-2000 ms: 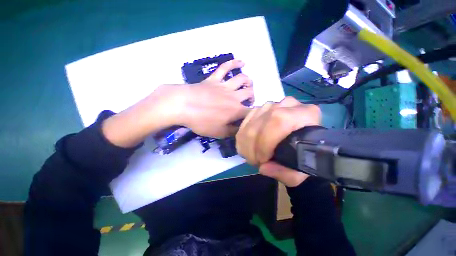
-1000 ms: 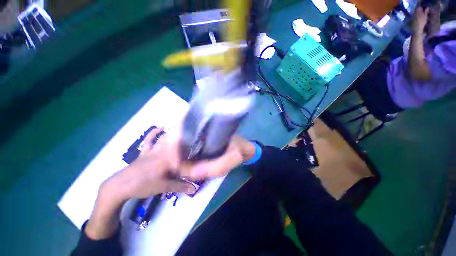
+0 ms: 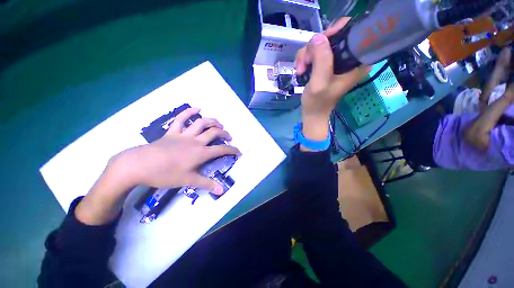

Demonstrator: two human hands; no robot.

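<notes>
A black blocky device body lies on the white work mat. My left hand lies over it with fingers spread across its top and thumb at its lower right, covering much of it. A narrow black side arm with a blue spot sticks out below the hand. My right hand is closed around the grey and black electric screwdriver, its nose end at the pickup outlet of the silver-grey screw feeder. The bit tip is hidden or too small to tell.
A mint green perforated box with black cables stands right of the feeder. An orange item and black parts lie farther along the bench. A person in a purple top sits at the right. An open cardboard box is below the bench edge.
My right hand has carried the screwdriver from over the device to the feeder. My left hand stays on the device, with its fingers now spread. The camera view has shifted.
</notes>
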